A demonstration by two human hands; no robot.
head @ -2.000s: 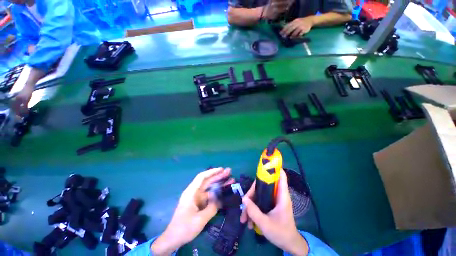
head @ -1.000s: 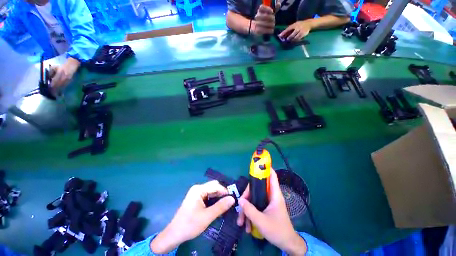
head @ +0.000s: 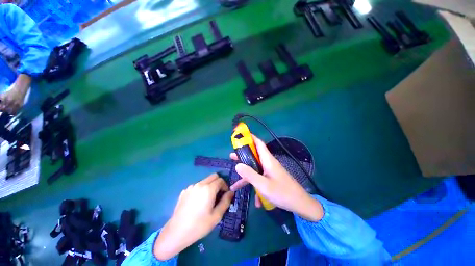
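My right hand [head: 276, 182] is closed around the yellow-and-black electric screwdriver [head: 242, 139]. Its bit end points down to the right, beside the bracket. The black bracket body [head: 235, 218] lies on the teal table between my hands. A slotted arm [head: 211, 162] sticks out to its upper left. My left hand [head: 198, 213] is at the body's left side with its fingers curled and fingertips against it. Any small part inside its fingers is hidden. The right fingertips touch the upper part of the body. The screw dish [head: 304, 156] is behind my right hand.
Clamp pieces [head: 80, 236] lie heaped at lower left. Part-built brackets [head: 273, 80] are spread over the green belt [head: 172, 122]. A cardboard box [head: 437, 109] stands at right. The power cord [head: 271, 129] runs over the dish. A coworker's hand [head: 18, 93] is at far left.
The view has tilted and shifted. The screwdriver now leans, its bit end towards the lower right. The black piece seen in my left fingers is now out of sight, with the fingers low at the body.
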